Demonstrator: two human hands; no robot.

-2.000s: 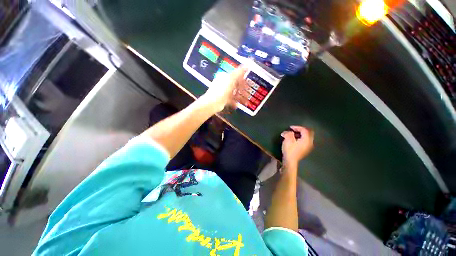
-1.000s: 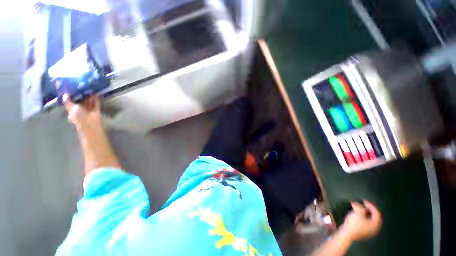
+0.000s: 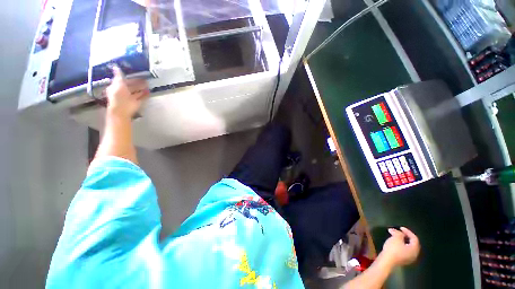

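Note:
A dark product box (image 3: 117,48), its top white with glare, lies on the dark infeed bed (image 3: 70,53) of the white wrapping machine (image 3: 209,107) at the upper left. My left hand (image 3: 125,97) is at the box's near edge, one finger touching it and the other fingers apart below. My right hand (image 3: 402,245) is over the green bench at the lower right, fingers loosely curled; a dark spot shows between them, and I cannot tell whether it is a thing or shadow. The digital scale (image 3: 387,144) shows lit displays and a bare steel pan (image 3: 443,127).
The green bench (image 3: 339,84) has a wood-coloured edge. Dark stock (image 3: 497,259) stands at the lower right, with more packs (image 3: 474,25) at the upper right. A stack light stem (image 3: 480,176) lies behind the scale. White and red scraps (image 3: 341,257) show below the bench edge.
The view has swung from the bench to the machine. My left hand left the scale's keys and carried the box to the infeed; the box now lies flat there. The box on the scale pan is gone.

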